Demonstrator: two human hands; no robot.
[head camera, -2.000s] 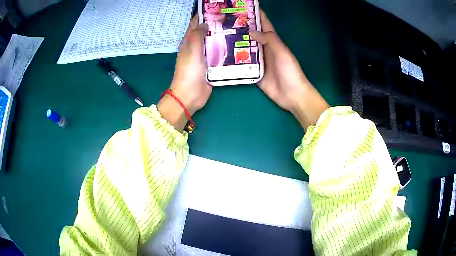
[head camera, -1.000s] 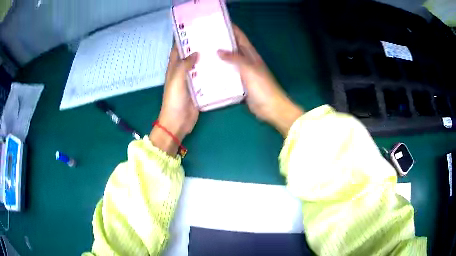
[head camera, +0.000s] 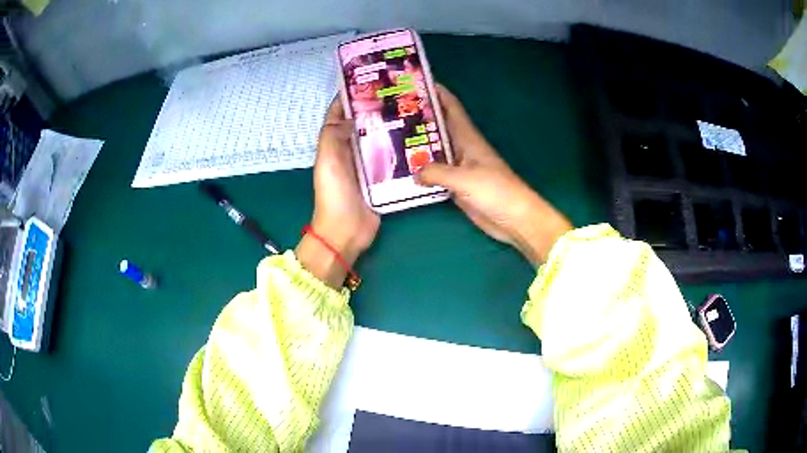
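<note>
A smartphone (head camera: 394, 124) in a pink-white case is held upright at the top middle, its screen lit with a chat over a picture background. My left hand (head camera: 341, 190) holds its left edge, with a red string bracelet on the wrist. My right hand (head camera: 482, 181) holds its lower right edge, the thumb over the lower screen. The fingers behind the phone are hidden. A white sheet (head camera: 442, 367) lies between my forearms, with a black strip (head camera: 442, 435) on it, cut off by the bottom edge.
A record sheet (head camera: 239, 115) and pen (head camera: 239, 218) lie upper left. A blue-capped bottle (head camera: 135, 273) and a balance (head camera: 34, 283) are at left. A black foam tray (head camera: 681, 186) with a white label fills the right. A smartwatch (head camera: 716, 321) lies by my right sleeve.
The phone screen has gone from a pale page with small icons to the chat. The whole phone now shows, and my right thumb is lower on the screen. The camera view has shifted.
</note>
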